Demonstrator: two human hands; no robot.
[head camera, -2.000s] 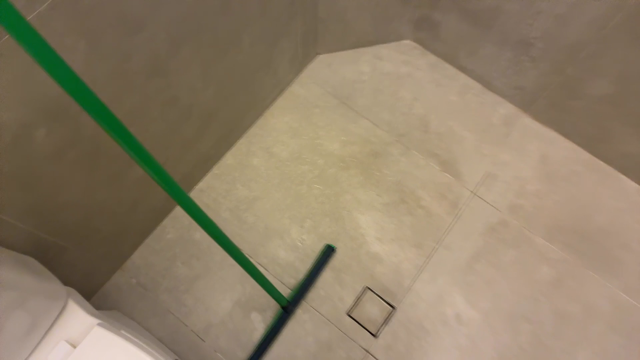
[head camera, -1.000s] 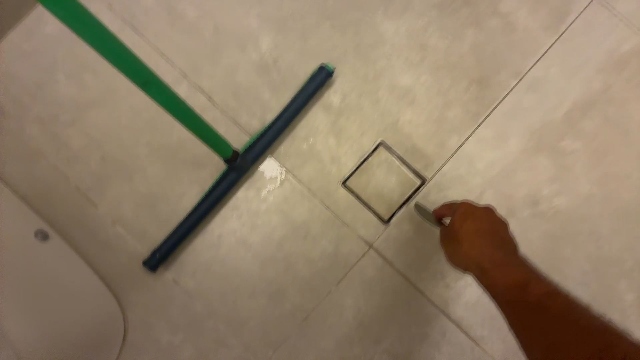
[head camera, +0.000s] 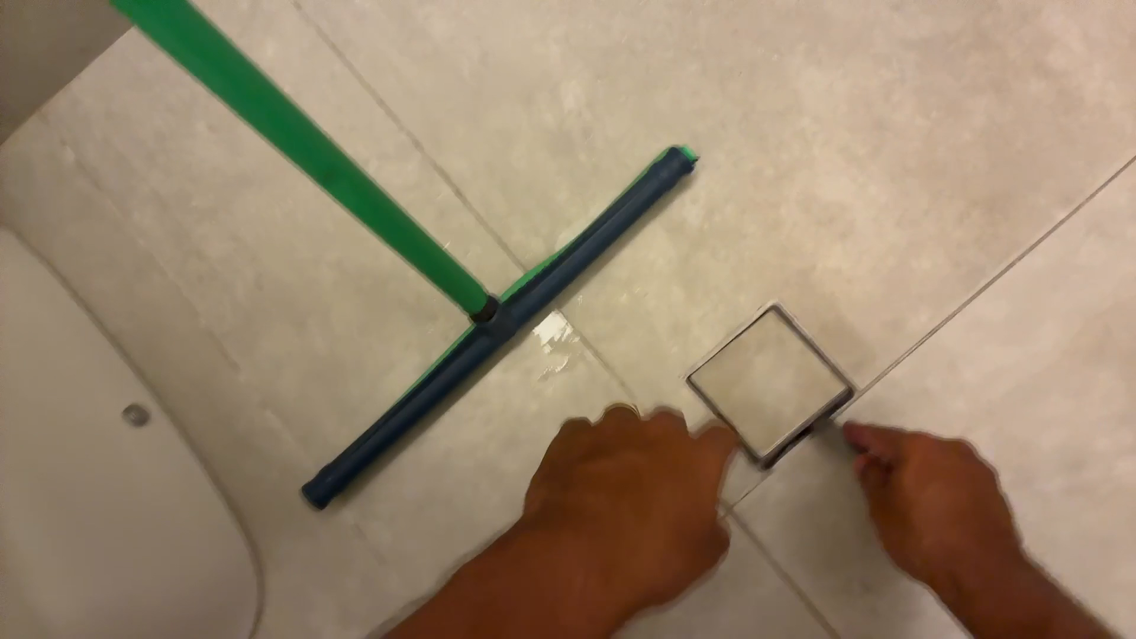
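Note:
A square tile-insert floor drain cover (head camera: 770, 383) with a metal frame lies in the tiled floor, a dark gap along its lower right edge. My right hand (head camera: 936, 501) pinches a small flat metal tool (head camera: 832, 433), whose tip is at that edge. My left hand (head camera: 635, 497) is at the cover's lower left side, its fingertips hidden beneath the hand; whether they grip anything cannot be seen. Up and left of my left hand, a floor squeegee with a dark blue head (head camera: 506, 324) and a green pole (head camera: 328, 169) rests on the floor.
The white ceramic base of a bathroom fixture (head camera: 98, 479), with a round cap, stands at the left edge. A wall (head camera: 44, 53) shows at the upper left. A small wet patch (head camera: 555, 333) shines beside the squeegee head.
My left hand has come into view beside the drain cover. My right hand, absent two seconds ago, remains near the cover's edge with the tool. The view has moved closer to the floor.

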